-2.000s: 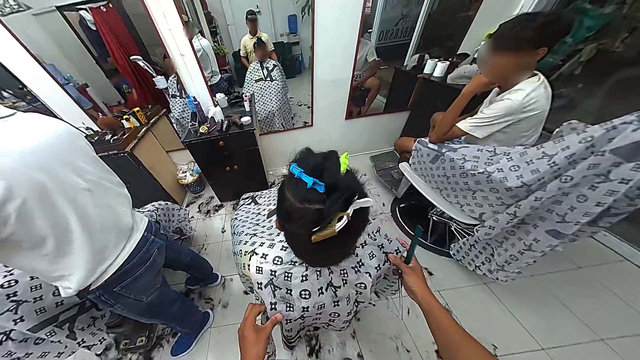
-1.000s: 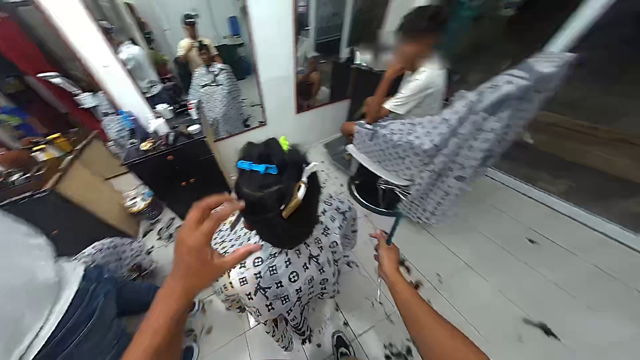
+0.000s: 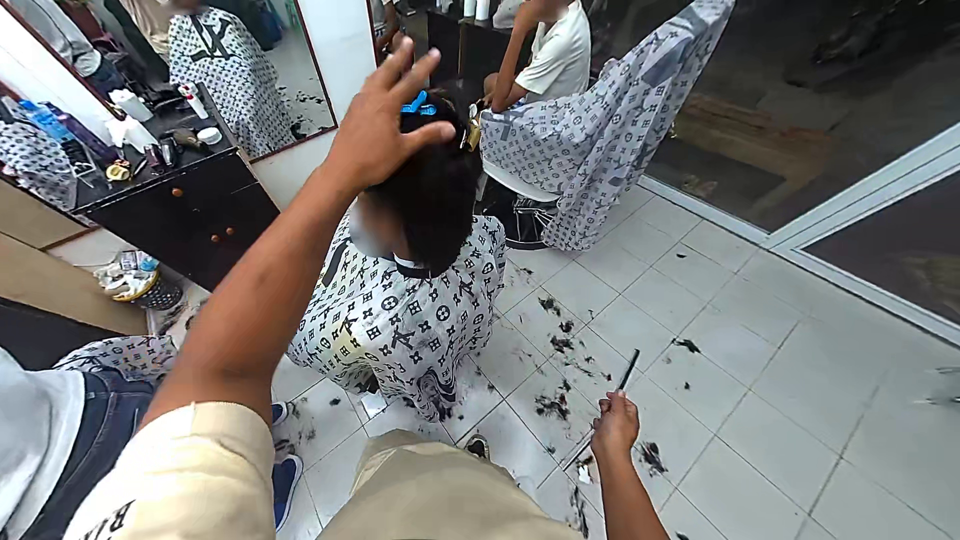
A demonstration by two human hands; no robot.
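Observation:
A seated person wears a white patterned barber cape (image 3: 420, 322), their dark hair (image 3: 435, 187) held up by a blue hair clip (image 3: 418, 105) and a gold-coloured clip (image 3: 473, 127). My left hand (image 3: 390, 112) is raised beside and partly in front of the head, fingers spread, with nothing in it; whether it touches the hair I cannot tell. Low on the right, away from the cape, my right hand (image 3: 616, 424) is closed around a dark comb (image 3: 630, 369) that points upward. A thin, light-coloured tool shows below the same hand; its kind is unclear.
Black cabinet (image 3: 180, 202) with bottles and jars at left, below a mirror (image 3: 292, 67). A waste basket (image 3: 157, 291) stands by it. Another person stands at lower left. A caped chair (image 3: 555, 165) and a seated person (image 3: 555, 60) are behind. Hair clippings (image 3: 553, 405) lie on the tiles.
My left hand has risen from low beside the cape to the seated person's head. That head now shows more from the side. The view has shifted down and closer.

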